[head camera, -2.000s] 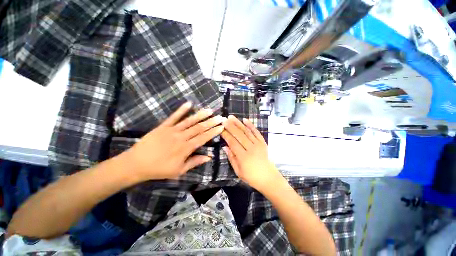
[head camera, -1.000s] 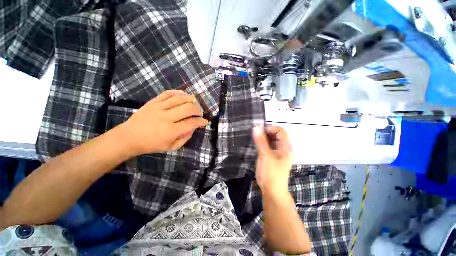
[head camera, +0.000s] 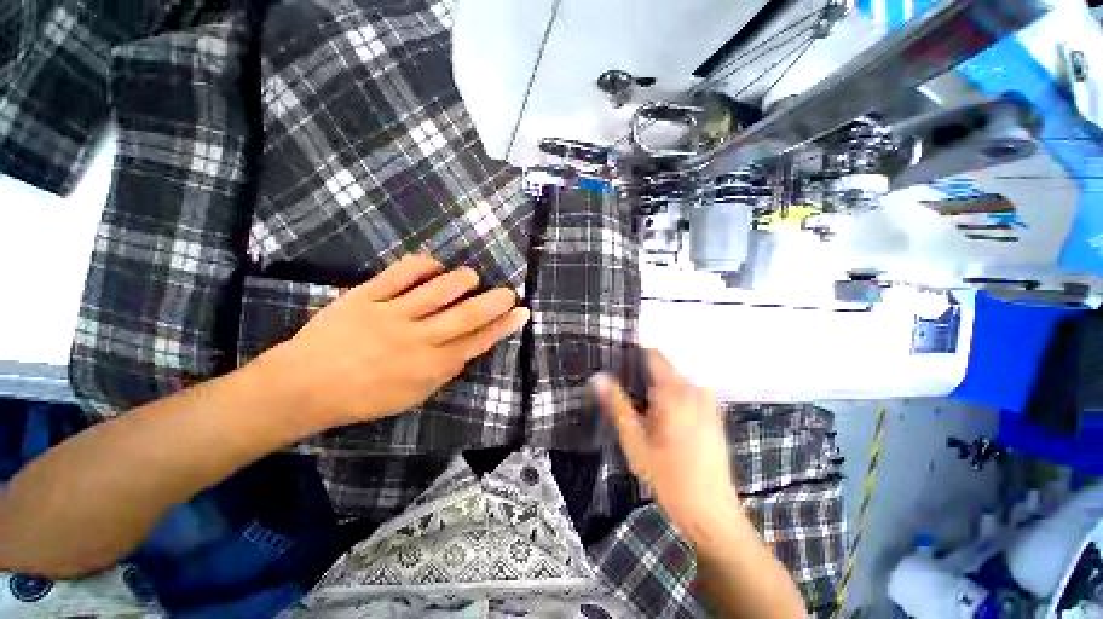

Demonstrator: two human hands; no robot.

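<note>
The plaid garment panel (head camera: 363, 145) lies left of the needle area and over the table's front edge. A narrow plaid strip (head camera: 583, 272) runs from the presser foot area (head camera: 593, 181) towards me, bordered on its left by a dark seam edge (head camera: 529, 363). My left hand (head camera: 393, 339) lies flat on the plaid with fingers spread, fingertips at the dark seam. My right hand (head camera: 659, 417) is blurred at the strip's lower right edge, thumb on the cloth and fingers partly curled. I cannot tell whether it pinches the edge.
The sewing machine head (head camera: 919, 230) fills the upper right. The white machine bed (head camera: 798, 351) lies right of the strip. More plaid (head camera: 42, 103) lies at the upper left, and plaid cloth (head camera: 792, 514) hangs below the table at lower right. A blue bin (head camera: 1016, 351) stands at the right.
My left hand has opened from bent fingers and flattened on the plaid, slightly lower. My right hand has moved a little down along the strip's right edge.
</note>
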